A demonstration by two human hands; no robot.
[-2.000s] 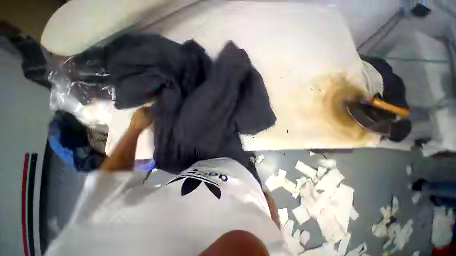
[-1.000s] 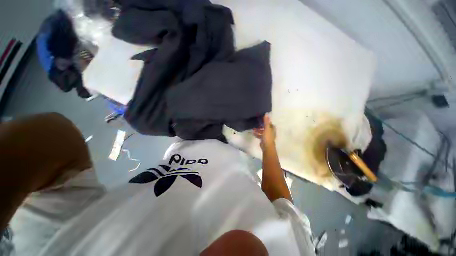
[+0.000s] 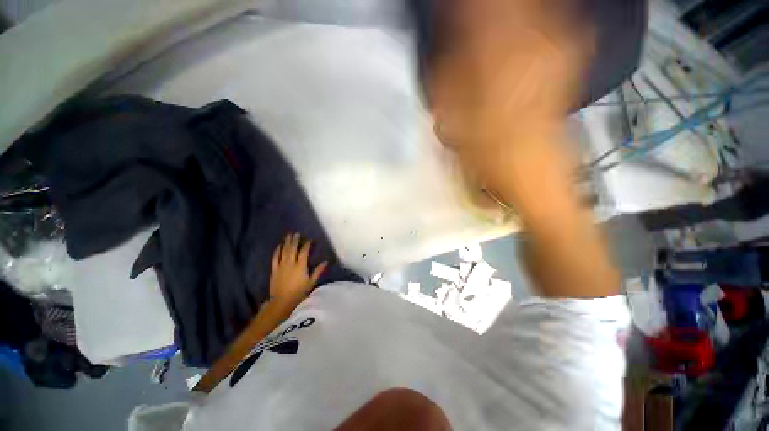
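A dark navy garment (image 3: 270, 202) lies crumpled across the left of the padded table, with its right part spread flatter. My left hand (image 3: 295, 271) rests palm down on its lower right part, fingers apart. My right hand (image 3: 510, 93) is raised close to the camera at upper right, large and blurred; its grip cannot be made out. A dark shape (image 3: 611, 50) shows behind and beside it; I cannot tell whether the hand holds it. The iron cannot be made out.
The off-white ironing table (image 3: 362, 160) has a scorched edge near my right forearm. A long pale padded board (image 3: 101, 50) runs along the upper left. Blue hoses (image 3: 674, 130) cross at right. White scraps (image 3: 464, 290) lie on the floor. Clear plastic (image 3: 29, 252) is at far left.
My left hand has come into view on the garment. My right hand has left the garment's edge and risen towards the camera. The view has shifted, and the garment's right part looks turned.
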